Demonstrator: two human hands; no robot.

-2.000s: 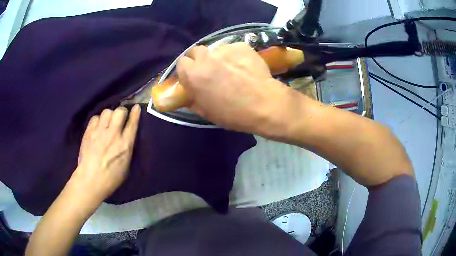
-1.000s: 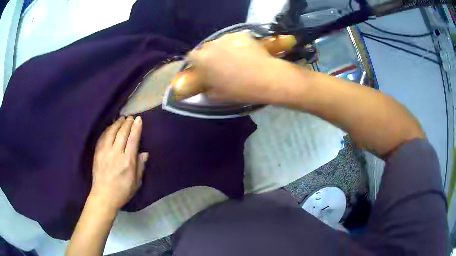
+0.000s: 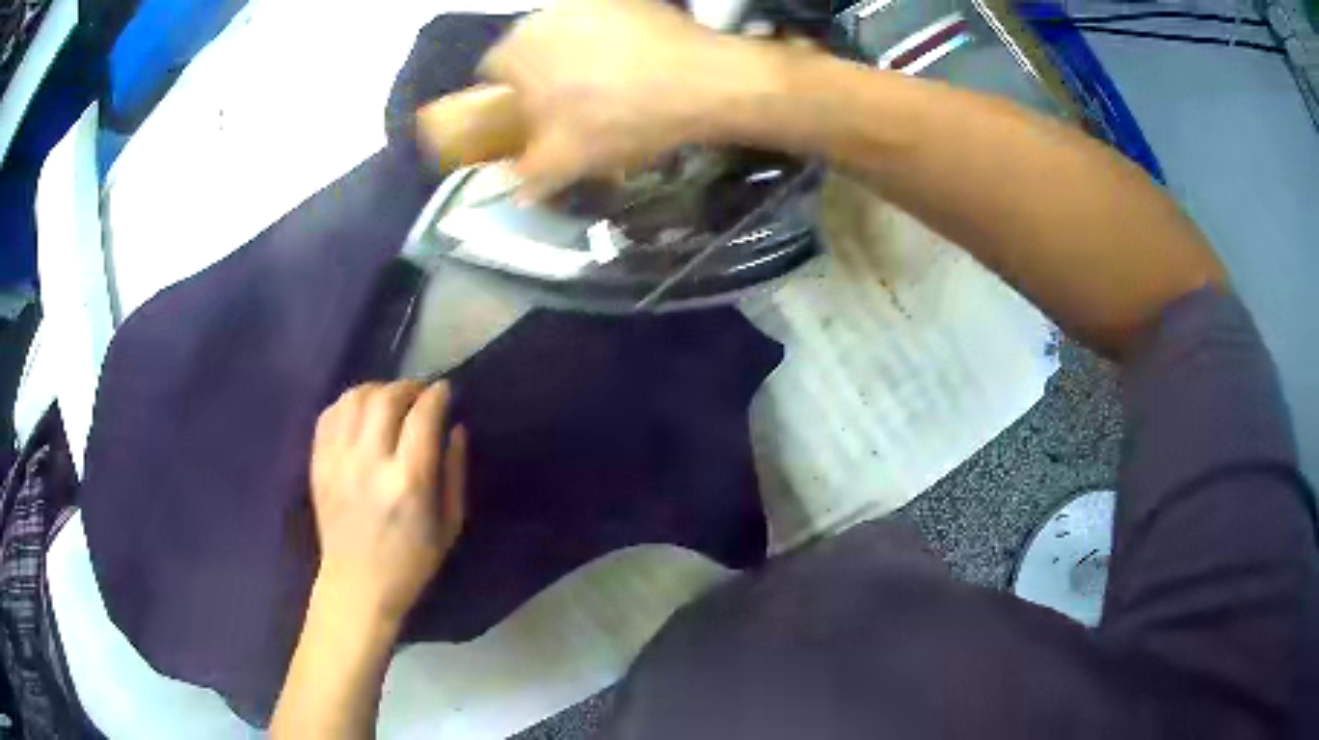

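A dark purple garment (image 3: 608, 434) lies spread over the white board cover (image 3: 911, 347). My right hand (image 3: 608, 87) grips the orange-brown handle (image 3: 475, 127) of a silver steam iron (image 3: 535, 239), which is blurred. The iron's tip points left over the upper part of the curved opening edge (image 3: 412, 311). A grey-beige surface (image 3: 460, 315) shows inside the opening. My left hand (image 3: 379, 484) rests on the garment just below the opening, palm down, fingertips at its edge. Whether the fingers pinch cloth cannot be told.
The iron rest (image 3: 926, 36) with reddish strips is at the upper right, beside a blue edge (image 3: 1114, 130). A plaid cloth (image 3: 36, 564) hangs at the far left. A blue object (image 3: 167, 51) is at the upper left. A round white disc (image 3: 1070, 557) lies on the speckled floor.
The iron in my right hand has moved up and left from the lower edge of the opening. The view has shifted, so the garment and my left hand appear further right and lower.
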